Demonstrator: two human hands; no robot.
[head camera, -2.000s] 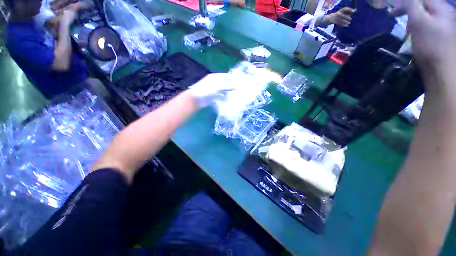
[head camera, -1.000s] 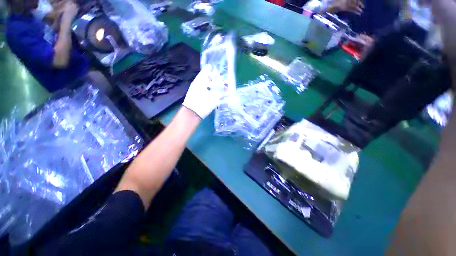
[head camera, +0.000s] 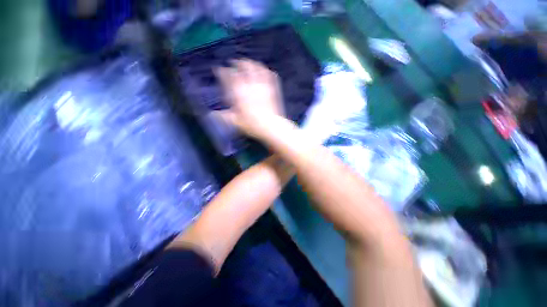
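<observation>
The frame is strongly blurred. My right hand, bare, is over the black parts tray; whether its fingers hold a part cannot be told. My right forearm crosses over my left. My left hand, in a white glove, is beside the tray's right side and merges with a bright white shape; whether it still holds a clear case cannot be told. A pile of clear bagged cases lies on the green bench just right of the glove. Single parts in the tray are not distinct.
A large bin heaped with bagged clear cases fills the left side. The film-wrapped press fixture is at lower right. A small clear bundle lies farther right on the bench. Parts of other people show at upper left and the right edge.
My right arm has come down from the upper right and reaches across my left arm to the tray. My left hand is lower beside the tray. The view has shifted and blurred.
</observation>
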